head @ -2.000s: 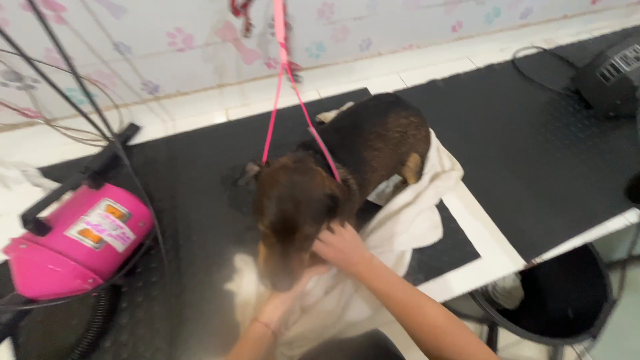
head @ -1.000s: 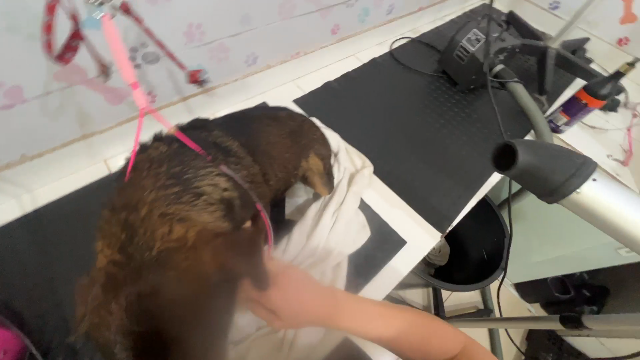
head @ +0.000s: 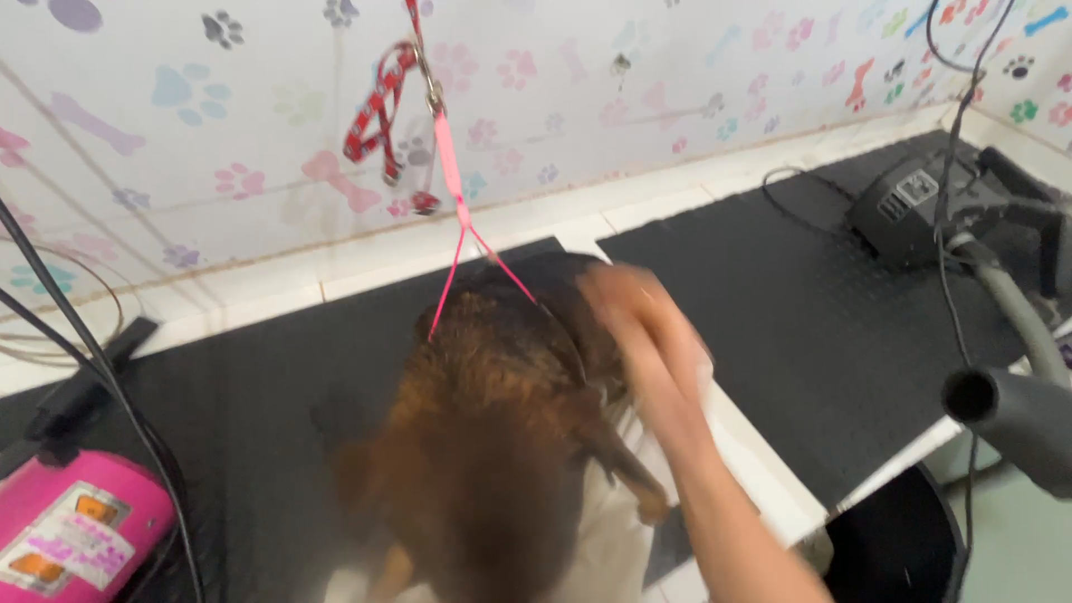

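Note:
A dark brown dog is on the black rubber mat, its head low and blurred near the bottom of the view. A pink grooming loop hangs from a metal clip and runs down around the dog. My right hand, blurred, is at the dog's back and rump on the right side, holding no visible thing. A pale towel lies under and beside the dog. My left hand is not clearly in view; a blurred tan patch shows below the dog's head.
A pink pet dryer stands at the lower left with black cables near it. At the right are a dark grey dryer, its hose and nozzle, and a black bin below the table edge. A red patterned collar hangs near the wall.
My right hand has moved from the dog's front to its back and rump. My left hand, at the dog's muzzle two seconds ago, is no longer clearly seen. The dog's head is closer to the camera.

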